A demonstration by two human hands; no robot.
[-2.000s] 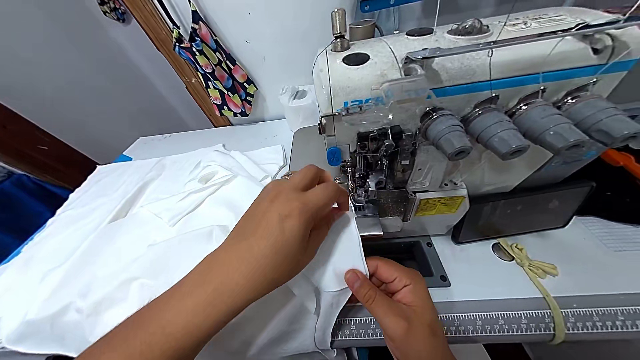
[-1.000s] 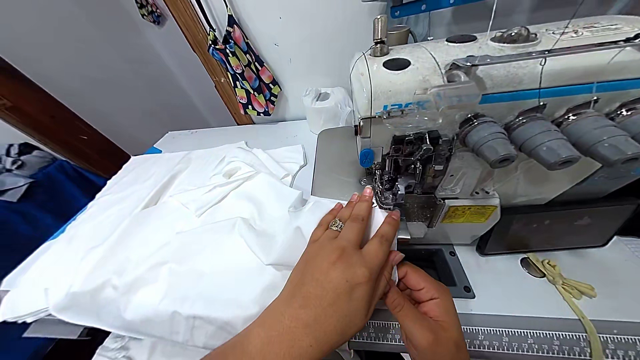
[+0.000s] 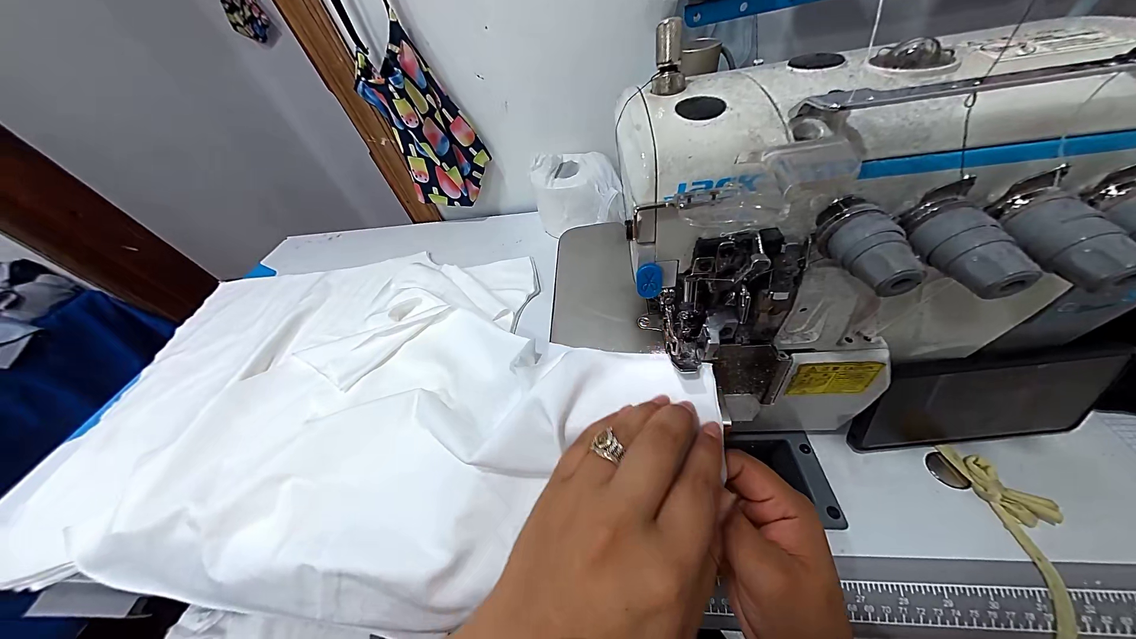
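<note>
White fabric [image 3: 355,461] spreads across the table on the left, and its right edge lies under the presser foot [image 3: 683,355] of a Jack overlock sewing machine [image 3: 737,115]. My left hand [image 3: 630,515], with a ring on one finger, rests on the fabric just below the foot, its fingers close together. Beside it on the right, my right hand [image 3: 772,541] pinches the fabric's edge between thumb and fingers; part of that grip is hidden behind my left hand.
A white plastic bag [image 3: 577,197] stands behind the machine's metal plate [image 3: 595,293]. Patterned cloth [image 3: 435,124] hangs on the wall. A knotted yellow strip [image 3: 1003,497] lies at the right, crossing the ruler tape [image 3: 941,603] on the front edge. A dark flat panel [image 3: 985,399] leans against the machine.
My left hand has moved from beside the presser foot down toward the near side, leaving the foot and the fabric beneath it in sight. The view has shifted left since the earliest frame.
</note>
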